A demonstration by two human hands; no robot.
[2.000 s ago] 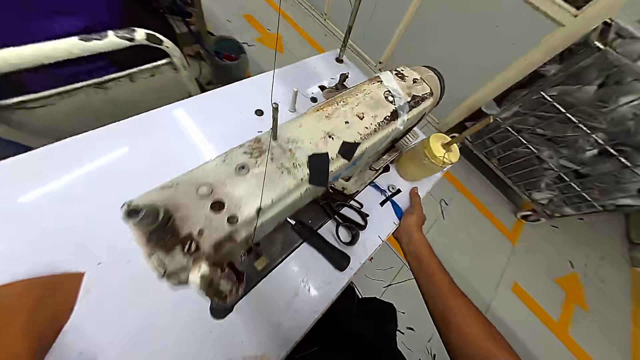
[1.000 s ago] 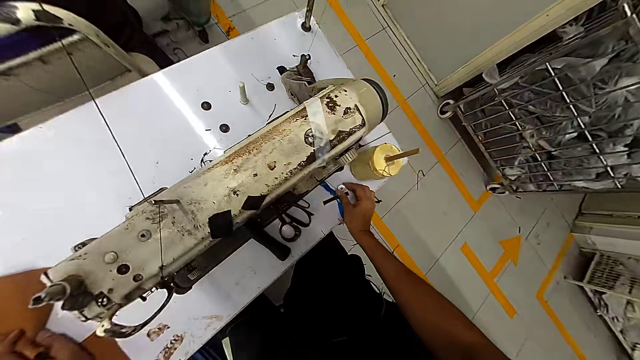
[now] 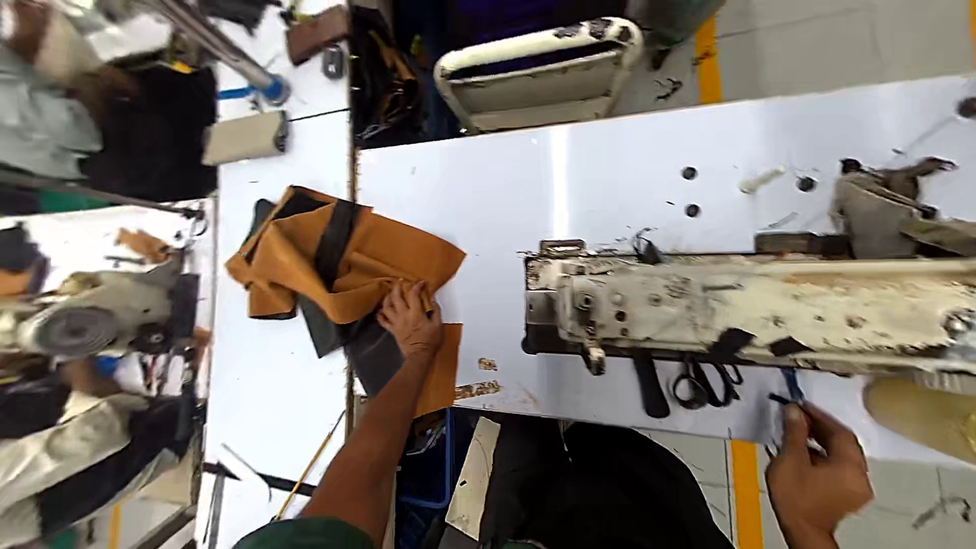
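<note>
My left hand (image 3: 412, 316) rests on a crumpled orange-brown fabric piece (image 3: 305, 252) with black strips and a dark underside, lying across the joint of two white tabletops. Whether its fingers pinch the cloth I cannot tell. At the lower right, my right hand (image 3: 820, 461) has thumb and forefinger closed at the end of a small blue tool (image 3: 793, 383), beside a worn, cream industrial sewing machine (image 3: 762, 305). Black-handled scissors (image 3: 705, 383) and a black handle (image 3: 650, 387) lie along the machine's near side. A yellowish container (image 3: 919, 412) stands right of my right hand.
A grey-brown cloth (image 3: 877, 210) lies behind the machine, near a pale bobbin-like piece (image 3: 761, 180). A worn metal chair back (image 3: 541, 76) stands beyond the table. At far left are another machine (image 3: 76, 324), a beige block (image 3: 245, 139) and part of another person.
The view has swung far to the left. My left hand, at the lower left edge a second ago, is now in full view on the orange-brown fabric. My right hand remains near the blue tool.
</note>
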